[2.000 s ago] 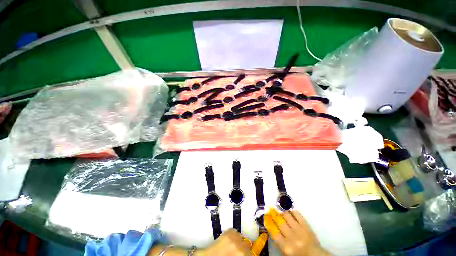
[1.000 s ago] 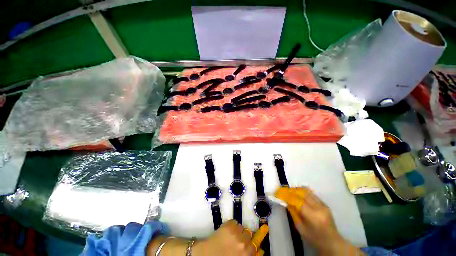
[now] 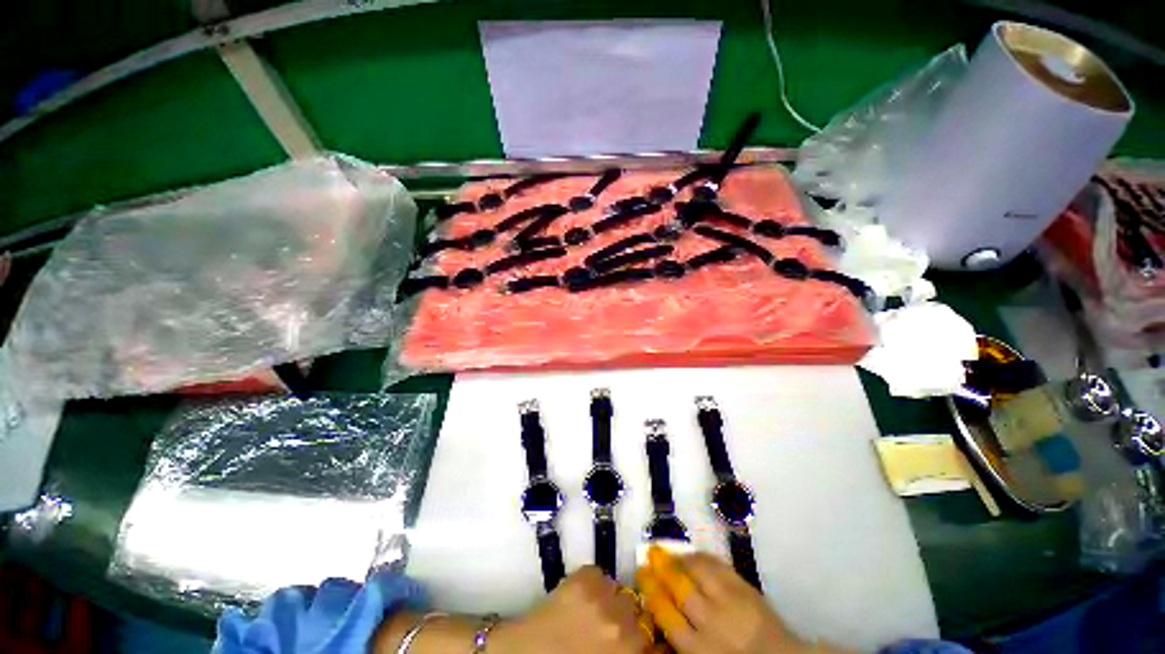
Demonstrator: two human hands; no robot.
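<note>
Four wristwatches with black straps lie upright in a row on the white work pad (image 3: 843, 511). The first watch (image 3: 542, 500), second watch (image 3: 603, 486) and fourth watch (image 3: 733, 501) have uncovered dials. My right hand (image 3: 722, 611), with yellow-orange finger cots, pinches a small white piece (image 3: 663, 549) against the dial of the third watch (image 3: 661, 479) and hides part of it. My left hand (image 3: 575, 617) has its fingers on the lower part of that watch, which is mostly hidden.
A pink-red foam slab (image 3: 613, 332) with many watches lies behind the pad. Plastic sheets (image 3: 217, 281) lie at left. A white humidifier (image 3: 1009, 153), crumpled tissue (image 3: 922, 348), a cream square (image 3: 922, 465) and a round dish (image 3: 977, 447) stand or lie at right.
My right hand moved from the third watch to the fourth, then back left onto the third dial with the white piece. The fourth dial is uncovered again. My left hand stayed near the third watch.
</note>
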